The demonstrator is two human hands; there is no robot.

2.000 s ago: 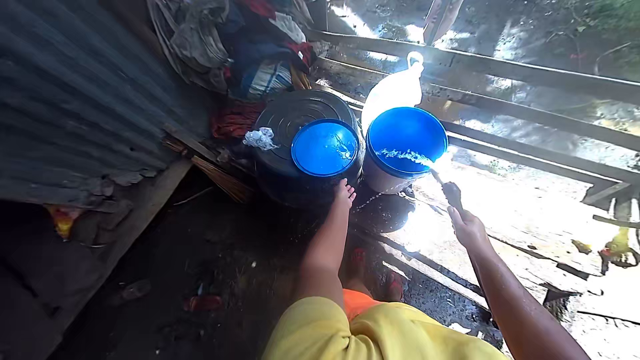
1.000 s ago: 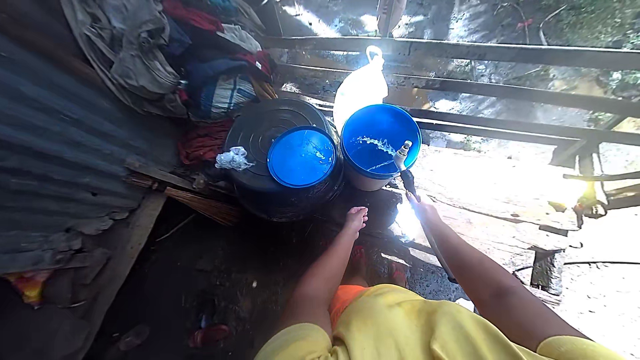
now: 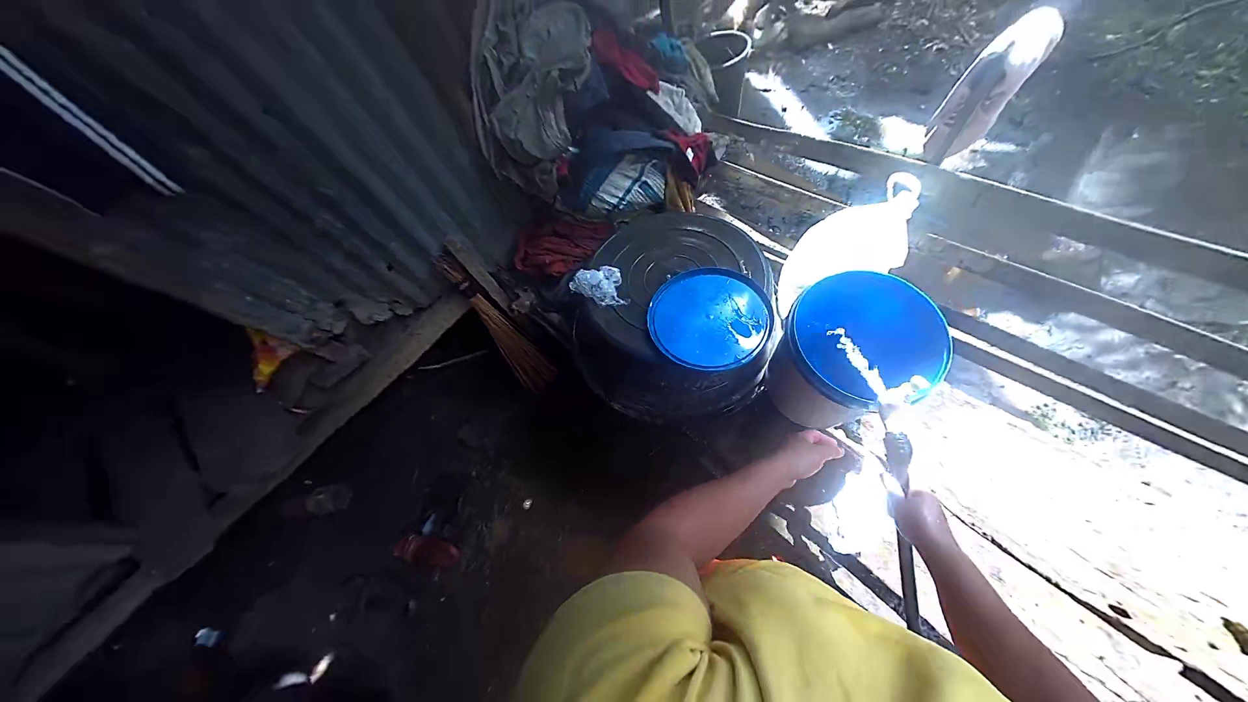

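Note:
My right hand (image 3: pixel 918 515) grips a dark hose (image 3: pixel 898 458), whose end sends a stream of water (image 3: pixel 858 359) into a blue-lined bucket (image 3: pixel 829 331). Just below that bucket is my left hand (image 3: pixel 812 453), its fingers drawn together; whether anything is in them cannot be made out. To the left stands a large black barrel (image 3: pixel 624 361) with a ringed lid. A round blue lid or basin (image 3: pixel 704 320), wet on top, rests on the barrel, beside a crumpled clear plastic bag (image 3: pixel 598 285). Bright glare hides part of the hose end.
A white bag (image 3: pixel 848 244) stands behind the bucket, against a wooden slat fence (image 3: pixel 1072 219). Piled clothes (image 3: pixel 624 127) lie behind the barrel. A stick broom (image 3: pixel 512 341) leans near the corrugated metal wall (image 3: pixel 390 156). Dark, littered ground spreads at lower left.
The view has swung left. Water still runs from the hose in my right hand into the bucket. Two seconds ago my left hand was at the edge of the blue lid or basin; now it is below the bucket.

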